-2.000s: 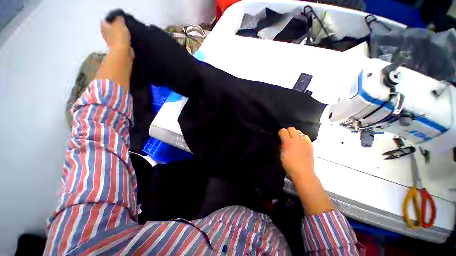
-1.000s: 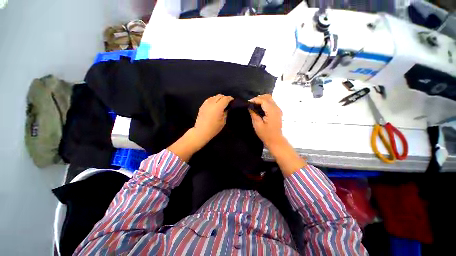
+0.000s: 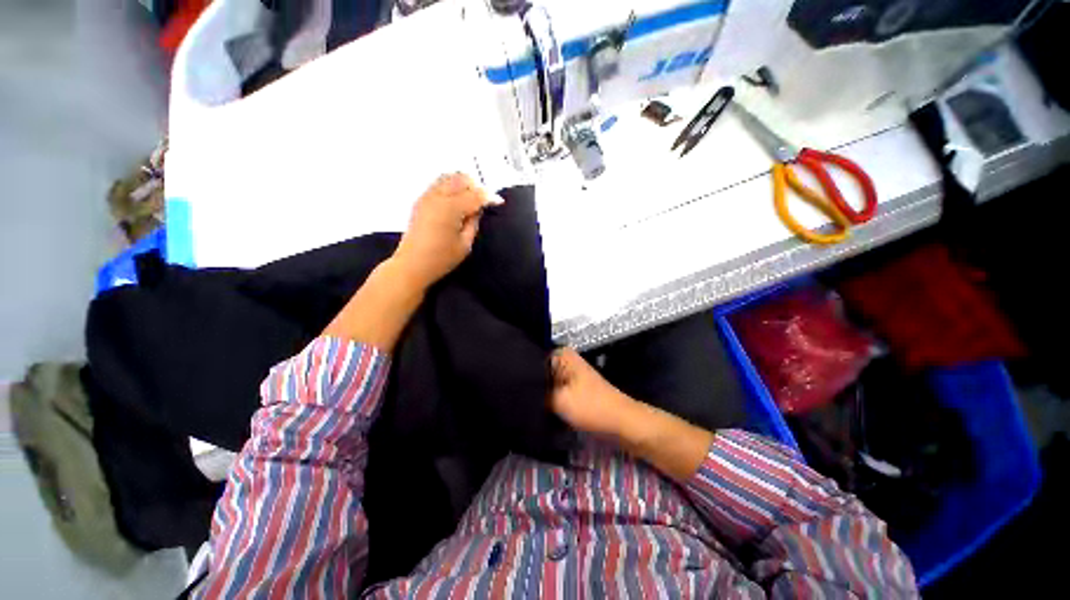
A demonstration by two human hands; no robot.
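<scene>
A large black garment piece [image 3: 317, 316] covers the left front of the white table and hangs over my lap. Its upper corner lies just in front of the presser foot [image 3: 543, 150] of the white sewing machine [image 3: 634, 53]. My left hand [image 3: 446, 223] pinches the cloth near that corner, a little left of and below the foot. My right hand [image 3: 578, 393] holds the cloth's right edge lower down, off the table's front edge. Its fingertips are partly hidden by the cloth.
Right of the machine foot lie dark thread snips [image 3: 704, 121], a small dark part [image 3: 659, 113] and scissors with red and yellow-orange handles [image 3: 825, 193]. A blue crate [image 3: 763, 381] with red and dark items stands below the table edge [image 3: 704, 304]. Olive cloth [image 3: 59, 451] is at far left.
Both hands have moved apart. My left hand has gone up toward the presser foot with the cloth, my right hand down along its edge. The view has shifted to the right.
</scene>
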